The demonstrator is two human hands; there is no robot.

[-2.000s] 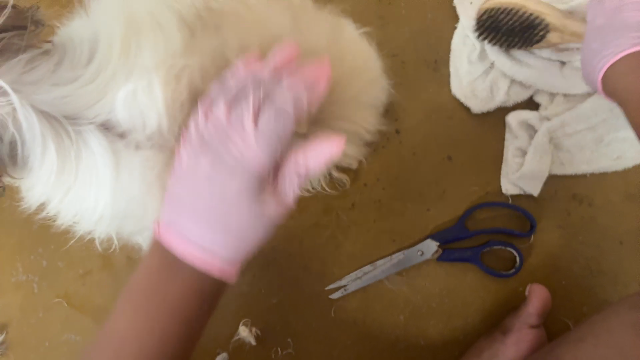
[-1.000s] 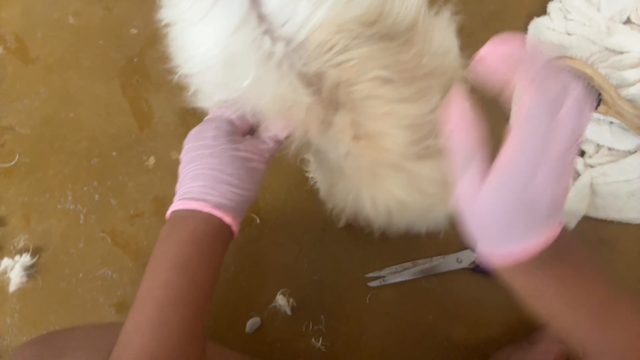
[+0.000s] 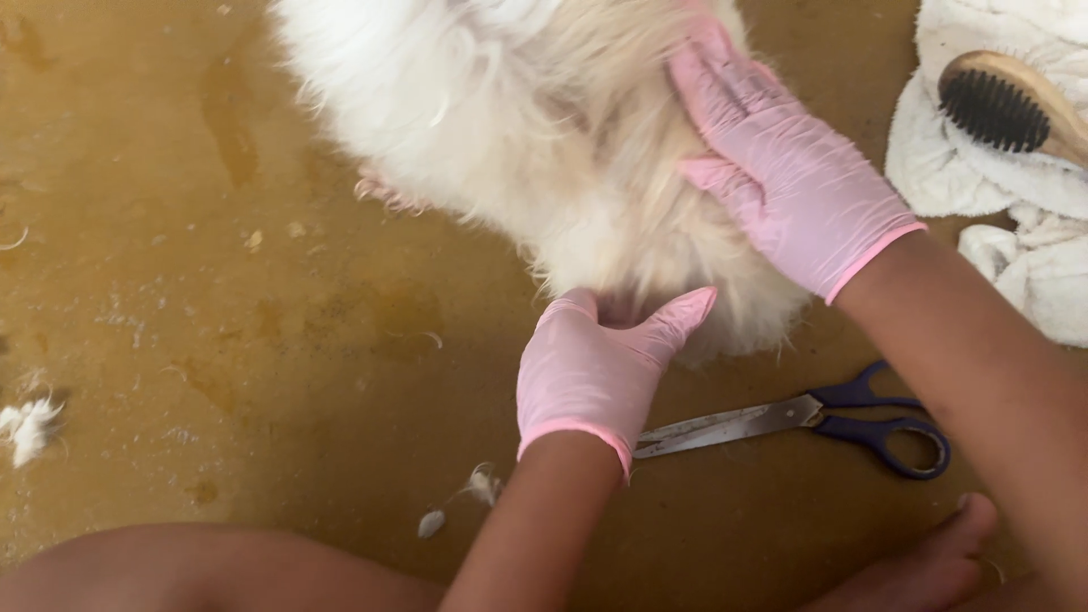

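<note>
A long-haired white and tan animal (image 3: 510, 144), its head out of view, is at the top centre on the brown floor. My left hand (image 3: 595, 365), in a pink glove, is at the lower edge of its coat, thumb apart and the other fingers partly hidden in or under the fur. Flat against the tan fur on the animal's right side lies my right hand (image 3: 773, 161), also gloved in pink, with the thumb spread. Blue-handled scissors (image 3: 790, 416) rest on the floor below the animal, their blades slightly apart and the tips close to my left wrist.
A wooden brush with black bristles (image 3: 994, 110) lies on a crumpled white towel (image 3: 926, 161) at the right. Tufts of cut fur (image 3: 30, 429) are on the floor at the left and lower centre. My bare leg (image 3: 195, 569) and foot (image 3: 943, 544) show at the bottom.
The brush, near my right hand two seconds ago, now lies on the towel away from it. My right hand has come onto the tan fur. My left hand has left the animal's top for its lower edge.
</note>
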